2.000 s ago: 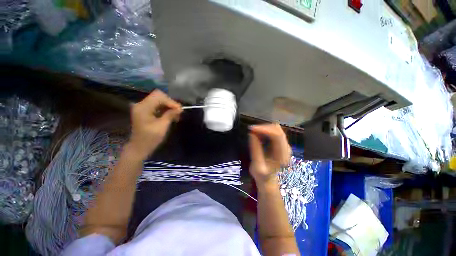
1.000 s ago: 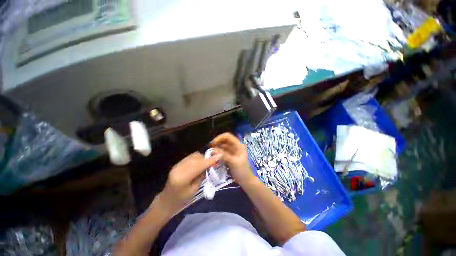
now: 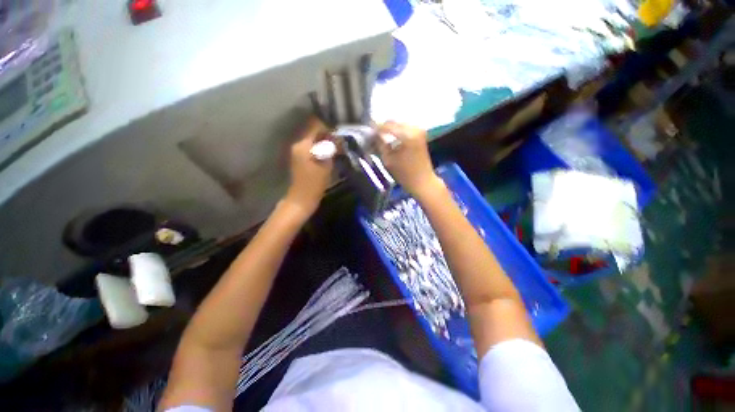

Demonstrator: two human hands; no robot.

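Observation:
My left hand (image 3: 309,167) and my right hand (image 3: 407,154) are at the tying head (image 3: 364,161), one on each side of it. A wound white cable coil spans the head between them; its white ends show at my left hand (image 3: 324,150) and at my right fingers (image 3: 391,142). The coil's middle is hidden by the metal head. Loose white cables (image 3: 310,315) lie fanned across the dark-covered lap. The two white winding posts (image 3: 151,279) stand still on their dark hub at the left.
The off-white machine housing (image 3: 201,96) fills the upper left. A blue bin (image 3: 516,278) with a heap of coiled cables stands right of the lap. A second blue bin (image 3: 637,173), farther right, bears a white sheet (image 3: 587,213). Clear plastic bags (image 3: 40,318) lie at the left.
Both hands have moved from above the lap up to the tying head with the coil. Two seconds ago the posts were spinning with cable; now they are still and bare. The view has shifted right.

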